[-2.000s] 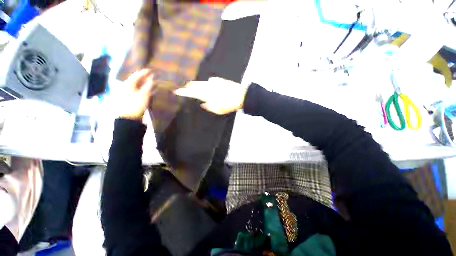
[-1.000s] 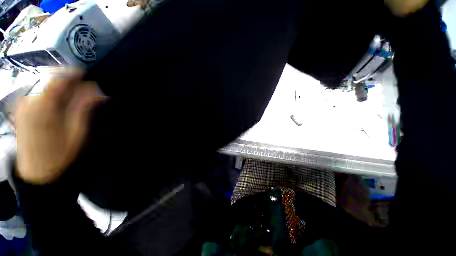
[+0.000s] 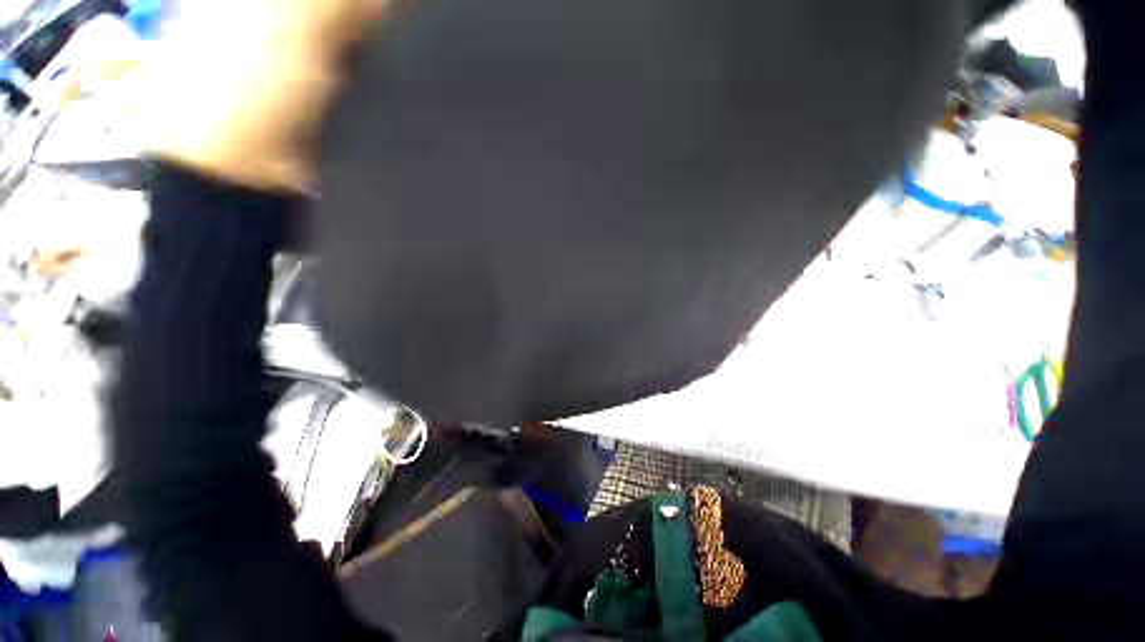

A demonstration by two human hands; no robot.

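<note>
A large black fabric panel [image 3: 590,201] is raised close to the camera, blurred, and fills the upper middle. It hides much of the table. My left hand [image 3: 270,94] is blurred at the upper left, closed at the panel's left edge, with its fingertips partly cut off by the top edge. My right hand is out of the picture; only its black sleeve shows along the right edge. More dark cloth with thin brown strips [image 3: 433,539] hangs over my lap. The sewing machine's needle area cannot be seen.
The white table [image 3: 866,389] shows at the right, its front edge running above my checked lap. Scissors with a green loop [image 3: 1032,399] lie by the right sleeve, pink snips [image 3: 1012,409] beside them. Blue and metal items [image 3: 954,207] lie farther back. Blurred white clutter fills the left.
The plaid and black piece lay on the table under both hands; now a black panel is lifted towards the camera. My left hand has moved up and right since one second ago; my right hand has left the picture.
</note>
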